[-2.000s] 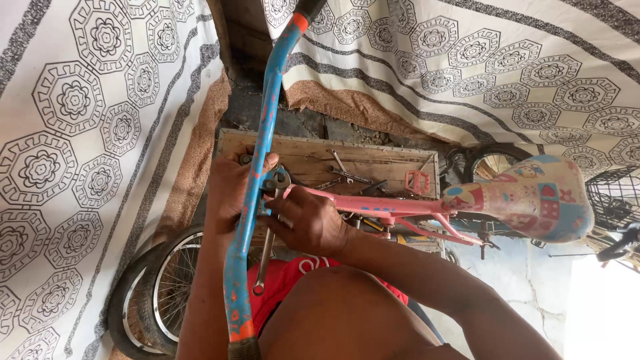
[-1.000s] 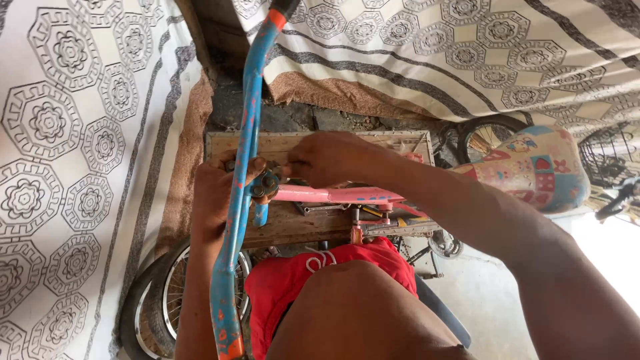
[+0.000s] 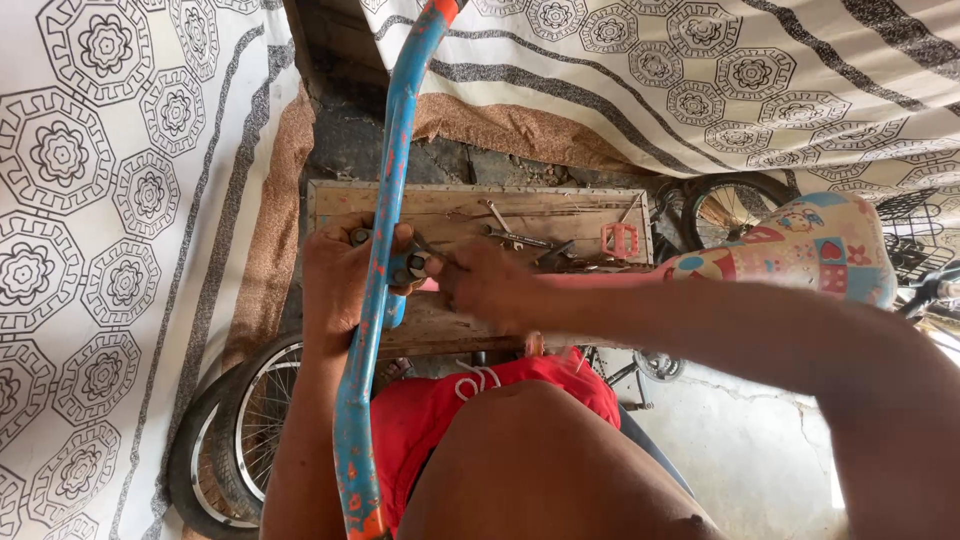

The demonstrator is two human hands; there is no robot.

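A blue handlebar with worn, orange-spotted paint [image 3: 390, 180] runs from top to bottom of the view. Behind it, my left hand [image 3: 337, 262] wraps around the handlebar stem [image 3: 405, 268] at its clamp. My right hand [image 3: 487, 281] is motion-blurred, with its fingertips against the stem's right side. A slim dark piece shows by those fingers; whether the hand grips it is unclear. A pink bicycle frame [image 3: 600, 280] stretches right, partly behind my right forearm, to a patterned saddle [image 3: 810, 247].
Under the bicycle is a wooden workbench [image 3: 450, 341] with a combination wrench [image 3: 498, 216], another wrench [image 3: 517, 238] and a pink pedal [image 3: 620, 240]. Loose wheels [image 3: 251, 427] stand at lower left. Patterned curtains [image 3: 90, 247] hang left and behind; another wheel [image 3: 731, 206] is at right.
Two seconds ago a wrench hung below the stem; it no longer shows there. My right hand has come down from above the frame to the stem's right side since one second ago.
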